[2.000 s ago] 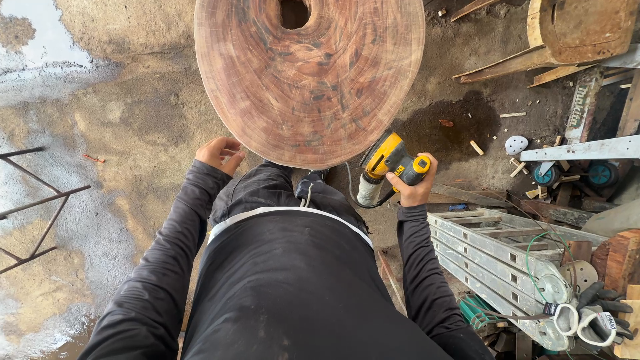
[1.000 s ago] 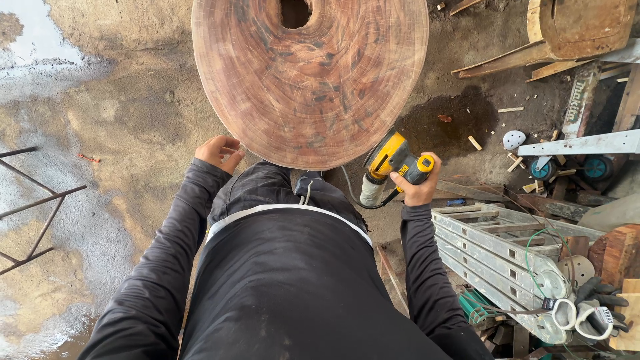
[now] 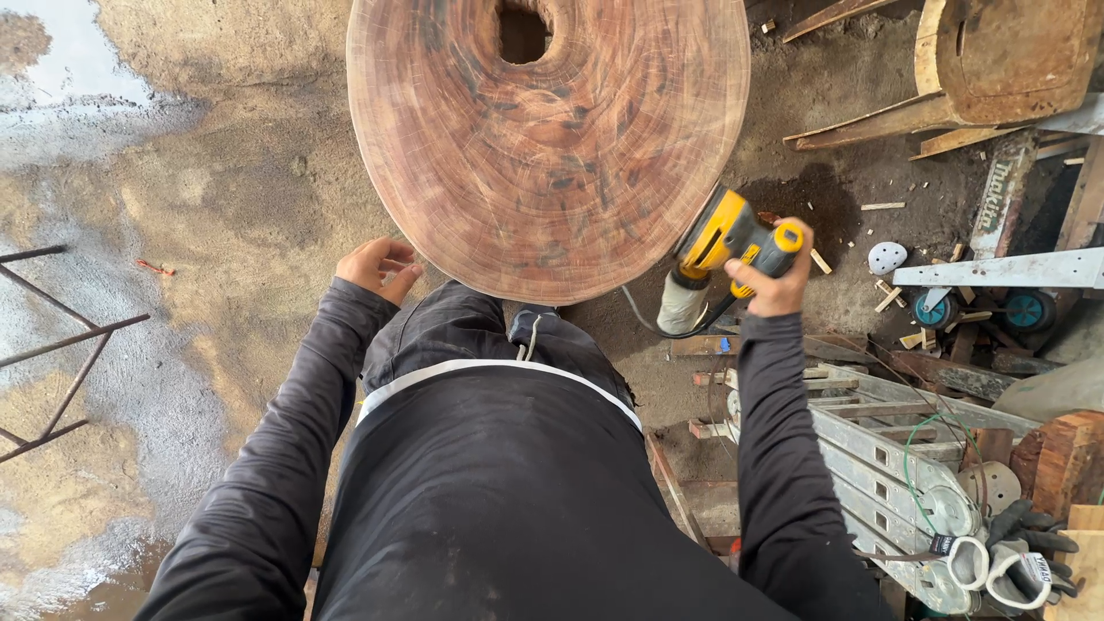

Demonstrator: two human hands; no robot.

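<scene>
A thick round wood slab (image 3: 552, 172) with a hole near its upper middle lies in front of me, its near edge over my legs. My right hand (image 3: 776, 267) grips a yellow and black DeWalt orbital sander (image 3: 724, 237), tilted so that its pad is against or close beside the slab's right edge; actual contact cannot be told. A pale dust bag and a dark cord hang from the sander. My left hand (image 3: 379, 267) holds nothing, its fingers loosely curled and apart, close to the slab's lower left edge.
Folded aluminium ladder (image 3: 871, 431) at the lower right, with work gloves (image 3: 1009, 561) beside its hinges. A wooden chair part (image 3: 1000, 69), wood scraps (image 3: 888, 297), a white perforated disc (image 3: 887, 258) and blue-hubbed wheels (image 3: 936, 308) lie at the right. A rusty metal frame (image 3: 78, 345) is at the left.
</scene>
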